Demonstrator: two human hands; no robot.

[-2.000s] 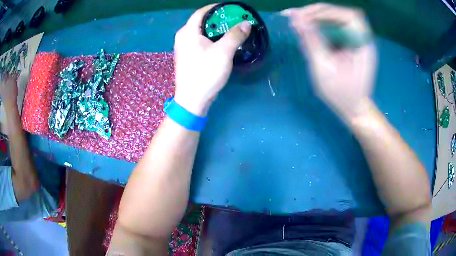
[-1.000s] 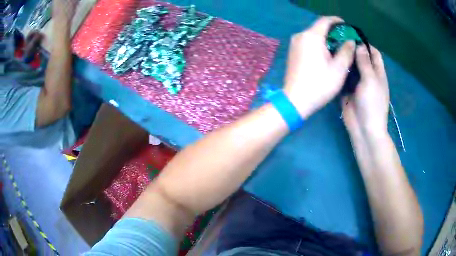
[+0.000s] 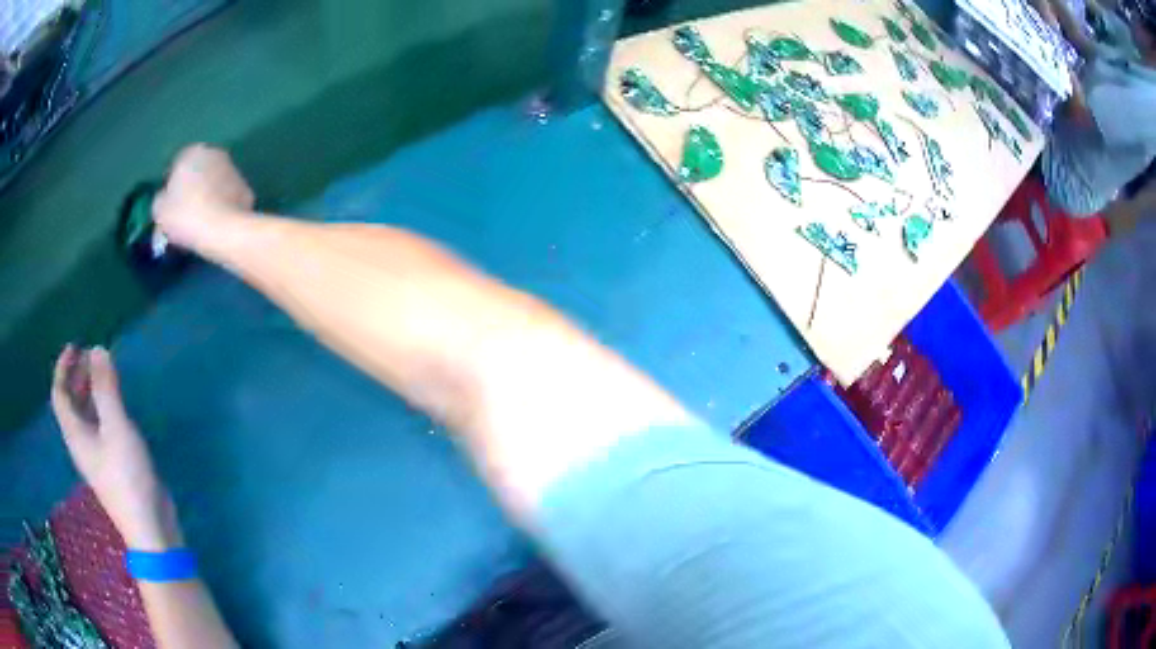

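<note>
The black round housing (image 3: 142,231) with a green circuit board in it is at the far left, at the edge of the dark green belt. My right hand (image 3: 203,197) is on its right side with the fingers curled at the rim; the fingertips are partly hidden. My left hand (image 3: 91,399) is nearer, at the left edge of the bench, empty with the fingers apart and a blue band on the wrist. It does not touch the housing.
A tan cardboard sheet (image 3: 748,228) with many wired green boards lies at the right. A blue bin (image 3: 970,368) with dark red contents is below it. Pink bubble wrap (image 3: 108,558) with a board pile (image 3: 48,596) is at lower left. A person (image 3: 1103,140) is at upper right.
The view has swung to the right. My left hand has let go of the housing and come away. My right hand has moved with the housing to the belt.
</note>
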